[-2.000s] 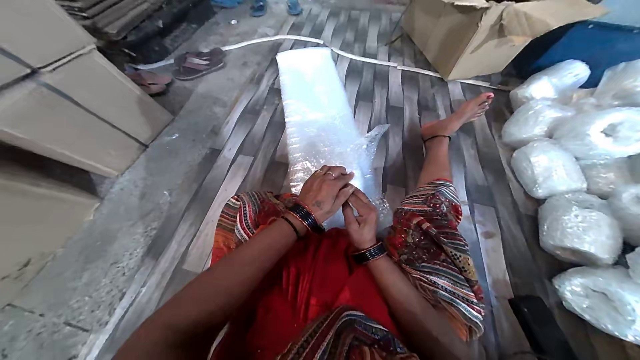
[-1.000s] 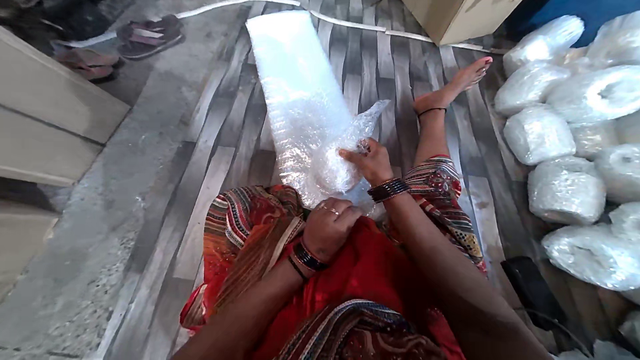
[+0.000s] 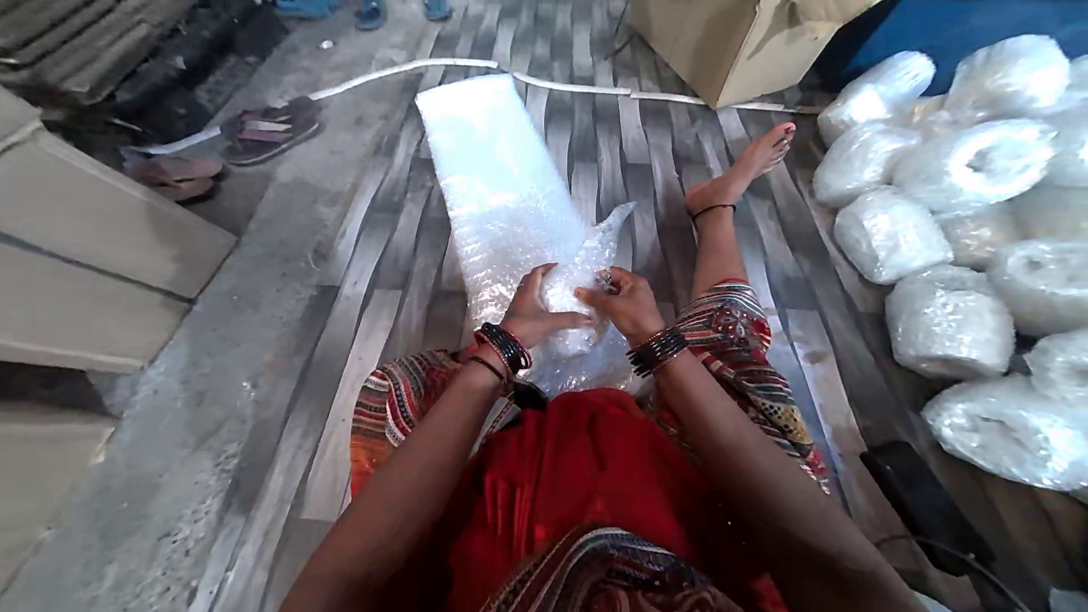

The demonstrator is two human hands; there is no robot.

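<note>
A bundle wrapped in clear bubble wrap (image 3: 568,297) is held between my two hands, close in front of my lap. My left hand (image 3: 544,310) grips its left side, thumb toward me. My right hand (image 3: 625,302) pinches the wrap at its right side. Under and beyond the bundle lies a long flat strip of bubble wrap (image 3: 501,170), stretching away over the wood-patterned floor covering. A loose corner of plastic sticks up past my right hand. What the bundle contains is hidden.
Several plastic-wrapped rolls (image 3: 948,323) are piled at the right. A cardboard box (image 3: 705,42) stands at the top, near a white cord (image 3: 569,85). Cardboard boxes (image 3: 102,246) and sandals (image 3: 272,132) are at the left. A black object (image 3: 926,506) lies at lower right.
My left hand has moved up from my lap to the bundle's left side since one second ago. My right hand stays on its right side. The view has shifted.
</note>
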